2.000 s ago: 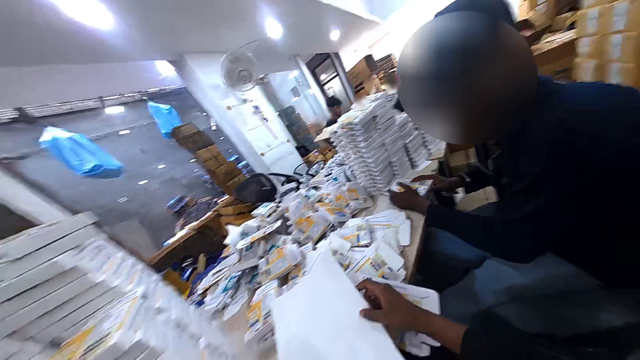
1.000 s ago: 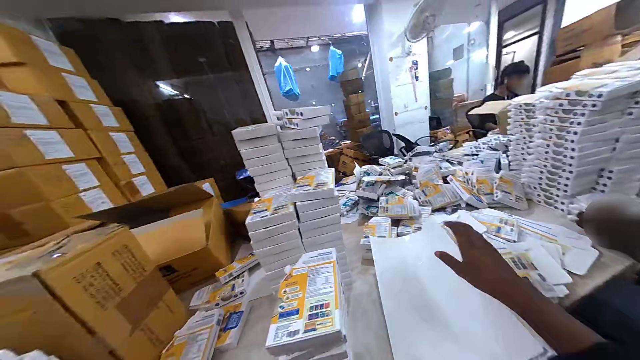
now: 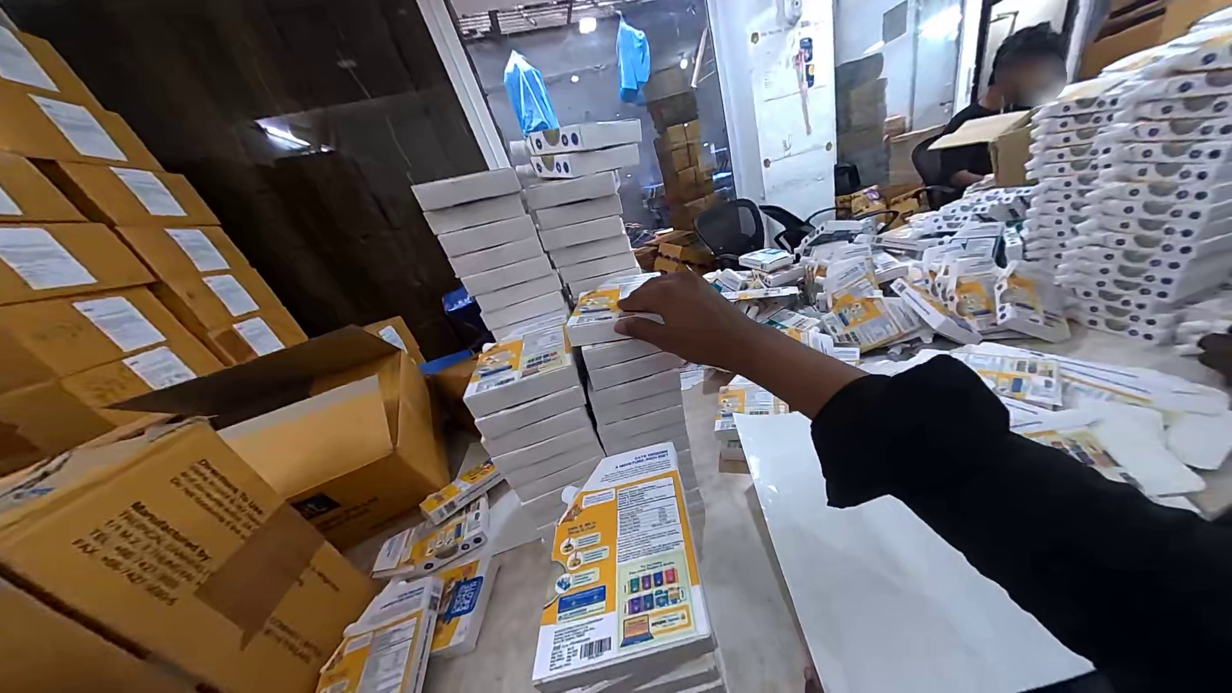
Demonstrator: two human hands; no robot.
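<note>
My right hand [image 3: 679, 313] reaches in from the right, thumb and fingers closed around the near edge of the top white-and-yellow carton [image 3: 602, 310] on a stack. Beside it on the left stands another stack of like cartons [image 3: 525, 361]. Nearer to me is a third stack, its top carton [image 3: 626, 577] printed side up. A large white sheet [image 3: 866, 549] lies under my right forearm. At the bottom edge, by the sheet, a small bit of skin shows, perhaps my left hand [image 3: 812, 680]; the rest of it is hidden.
Brown cardboard boxes [image 3: 144, 269] are piled at the left, with an open cardboard box [image 3: 327, 433] in front. Loose cartons [image 3: 866, 308] heap at the right, beside tall white carton stacks [image 3: 1141, 192]. A person [image 3: 1011, 91] is at the back right; part of another hand [image 3: 1215, 351] shows at the right edge.
My right hand has left the white sheet, where it rested a second ago, and has moved left onto the top carton of a stack. The view has swung left since the first frame.
</note>
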